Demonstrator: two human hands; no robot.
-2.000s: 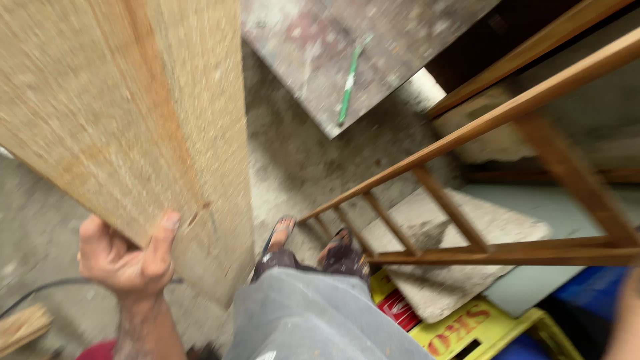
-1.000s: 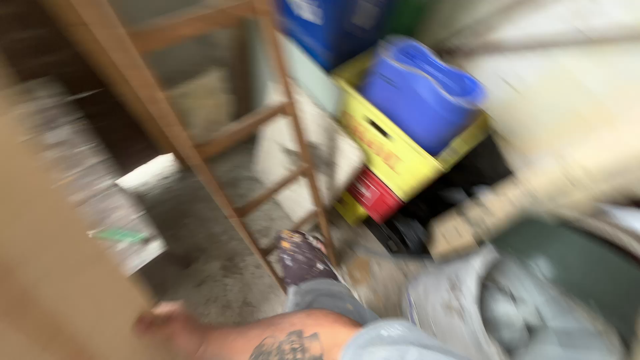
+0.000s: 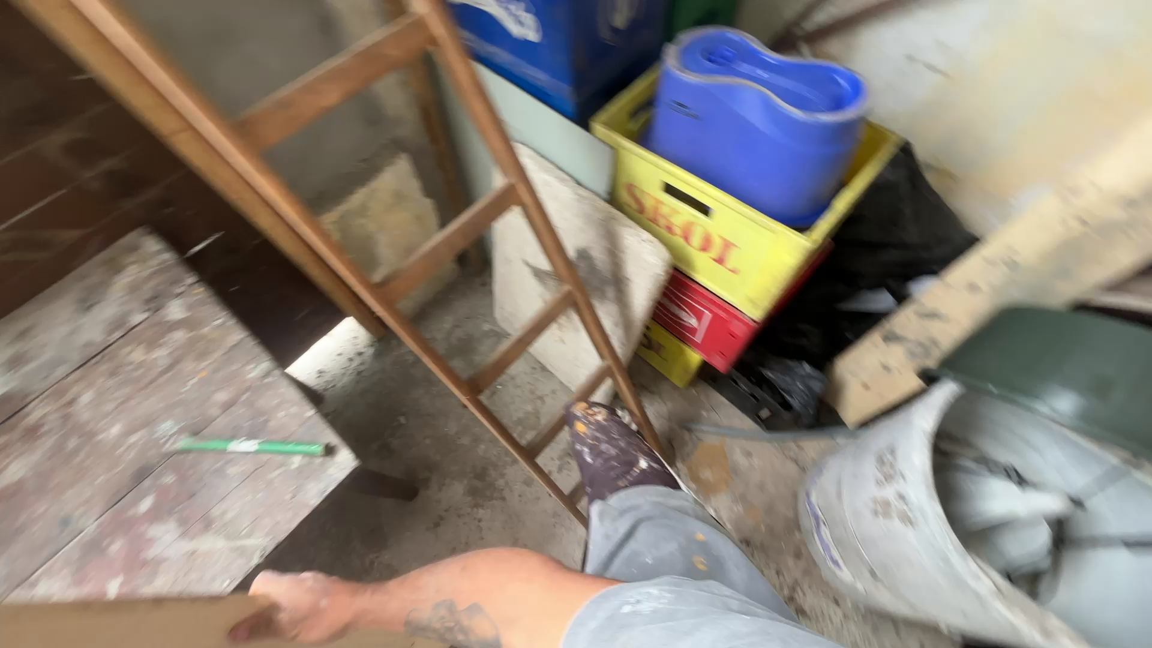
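Note:
At the lower left, my right hand [image 3: 301,607] grips the end of a light brown wooden board [image 3: 117,623]; its fingers curl around the edge. My left hand is out of view. Just beyond the board stands a paint-stained wooden table [image 3: 117,369], with a green pencil [image 3: 256,446] lying near its corner. A wooden ladder [image 3: 459,238] leans diagonally beyond the table. My foot [image 3: 612,445], in a dark, paint-spotted covering, is near the ladder's lower end.
A blue plastic container [image 3: 756,135] sits in a yellow crate [image 3: 711,243], above a red crate [image 3: 702,319]. A pale slab [image 3: 576,270] stands behind the ladder. At right are a large grey bin [image 3: 873,513], a dark green lid [image 3: 1053,369] and a slanting plank [image 3: 999,279].
The view has swung far to the right. The board filled the left side with my left hand on its edge; now only a strip shows at the lower left, and my left hand is out of view.

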